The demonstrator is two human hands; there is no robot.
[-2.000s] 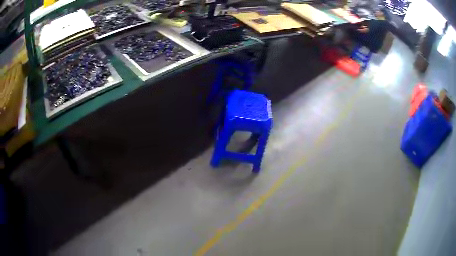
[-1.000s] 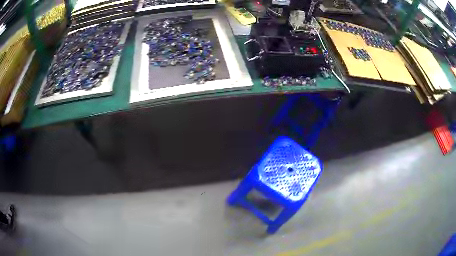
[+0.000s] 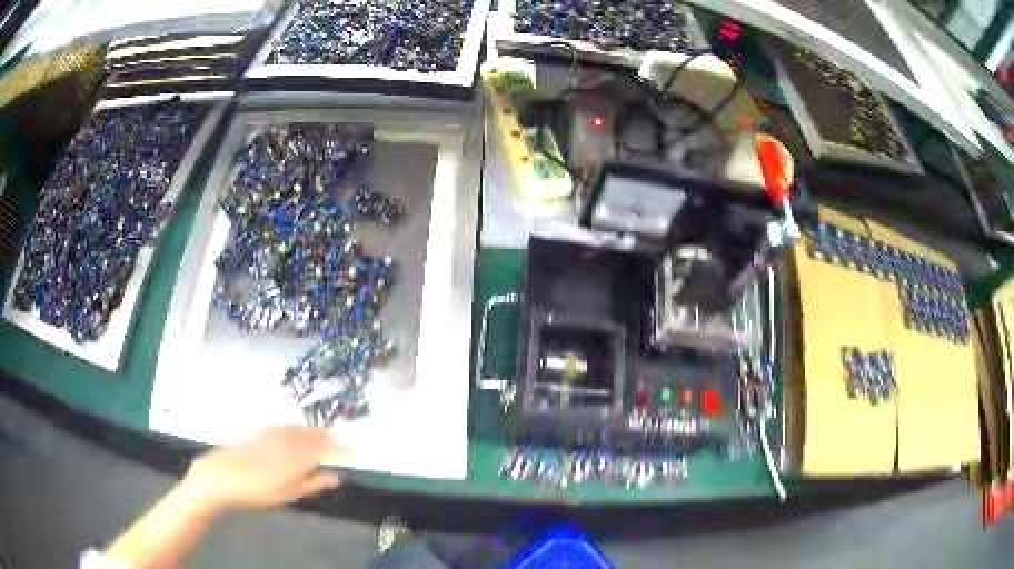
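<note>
My left hand (image 3: 261,471) is blurred at the near edge of the white-framed tray (image 3: 445,333); its fingers point right, and I cannot tell whether it holds anything. Circuit boards (image 3: 300,245) lie heaped in the tray. The black test fixture (image 3: 623,411) stands right of the tray. Its red toggle clamp handle (image 3: 775,169) points up above the clear pressure plate (image 3: 703,300). Green, red-orange and larger red buttons (image 3: 712,401) show on the front panel. A row of boards (image 3: 595,467) lies before the fixture. My right hand is not in view.
A cardboard sheet (image 3: 845,428) with boards in rows lies right of the fixture. Another full tray (image 3: 106,222) is at the left. A yellowish power strip (image 3: 517,145) and cables lie behind the fixture. A blue stool (image 3: 565,552) is at the bottom edge.
The view has moved in over the bench, so the tray and fixture appear closer and the stool has dropped to the bottom edge. My left hand has come into view.
</note>
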